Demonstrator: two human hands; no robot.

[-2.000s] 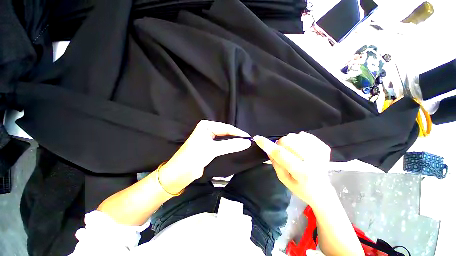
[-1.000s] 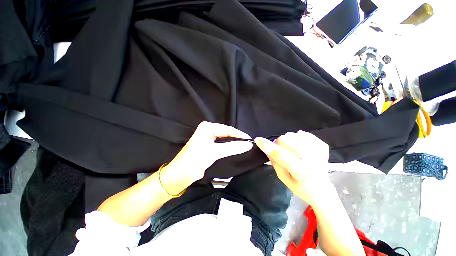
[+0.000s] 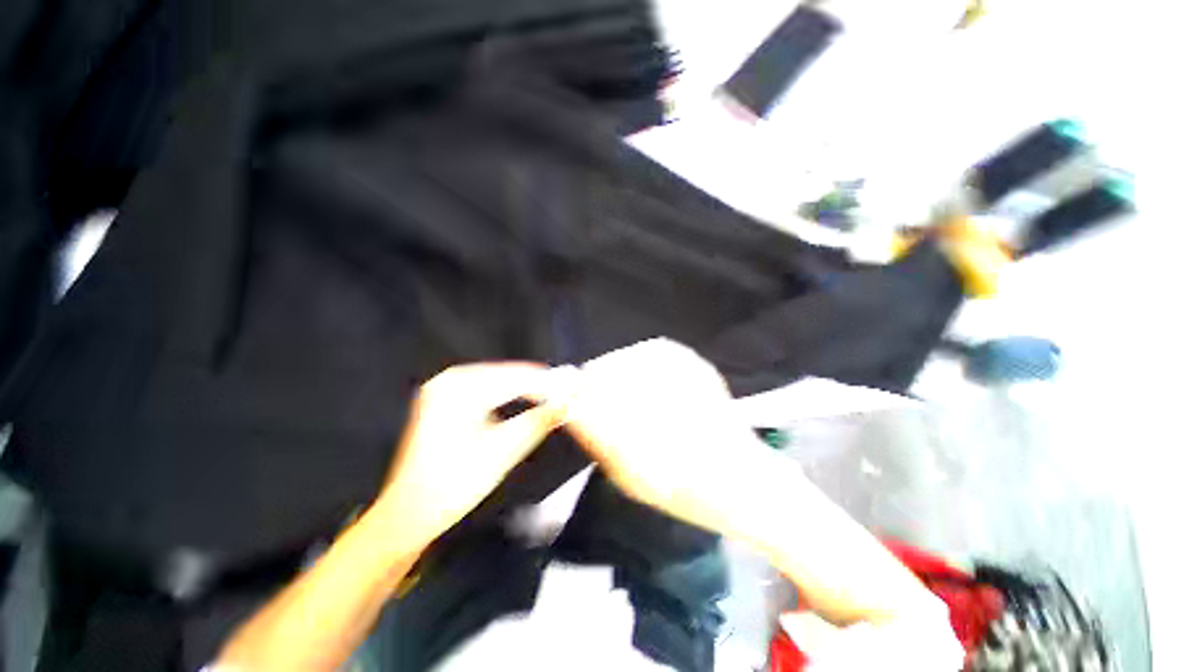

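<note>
The large black garment [image 3: 381, 276] lies spread over the white table, with its near edge by the lap. My left hand [image 3: 466, 427] pinches the folded hem between thumb and fingers. My right hand [image 3: 650, 414] is against the left fingertips at the same place on the hem. The picture is blurred, and no needle or thread can be made out, so I cannot tell what the right fingers hold.
Black thread cones [image 3: 1030, 160] and orange-yellow scissor handles [image 3: 971, 256] lie at the right. A dark phone [image 3: 782, 59] is at the top. A blue-grey item [image 3: 1013, 358] is at the right edge. A red stool [image 3: 939, 571] with a patterned bag [image 3: 1044, 624] stands on the floor.
The view has shifted and blurred, and table things appear further left. My right hand has closed in on the left one, its back now turned more upward. More of the patterned bag shows.
</note>
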